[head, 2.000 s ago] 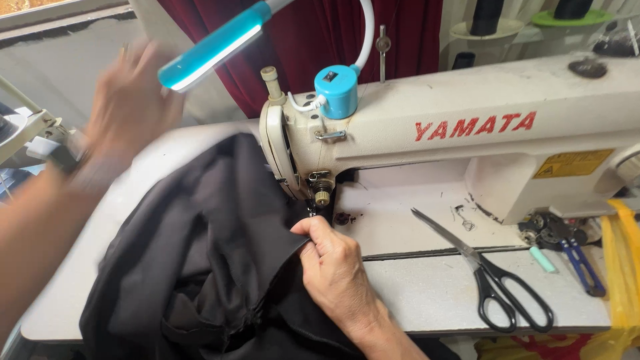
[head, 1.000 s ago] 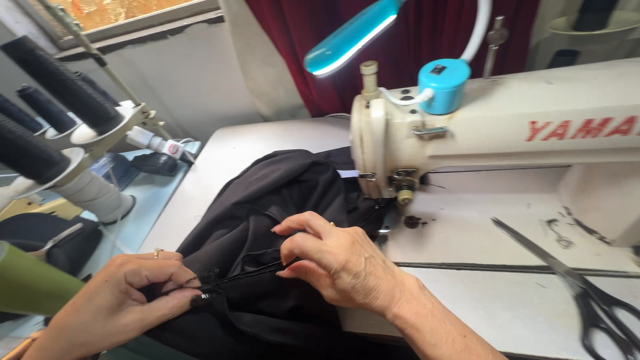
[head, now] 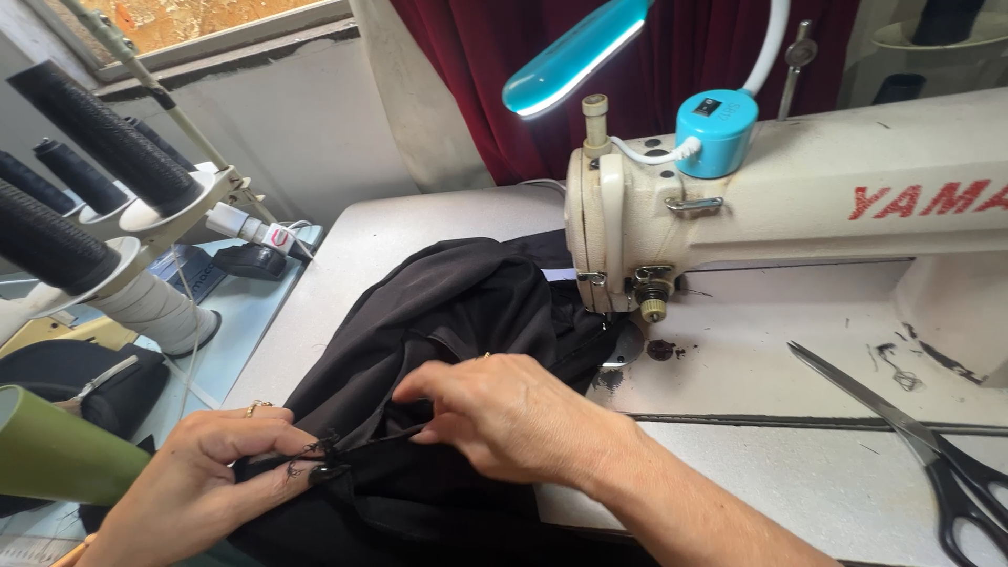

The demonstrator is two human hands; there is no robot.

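Black fabric (head: 441,291) lies bunched on the white sewing table, its far end under the head of a Yamata sewing machine (head: 622,228). At the lower left my left hand (head: 213,472) pinches an edge of it between thumb and forefinger, where loose black threads stick out. My right hand (head: 512,417) is over the cloth to the right of the left one, thumb and forefinger a little apart beside a seam; whether they grip the cloth cannot be told. Black-handled scissors (head: 929,449) lie partly spread on the table at the right.
Cones of black thread (head: 110,142) and a white cone (head: 157,311) stand on the left over a light blue surface. A green cylindrical object (head: 67,445) is at the lower left. A lit blue lamp (head: 575,59) hangs above the machine, near a dark red curtain (head: 693,55).
My left hand, raised and off the cloth two seconds ago, now pinches its edge. My right hand has come away from beside the needle area. The view has swung left.
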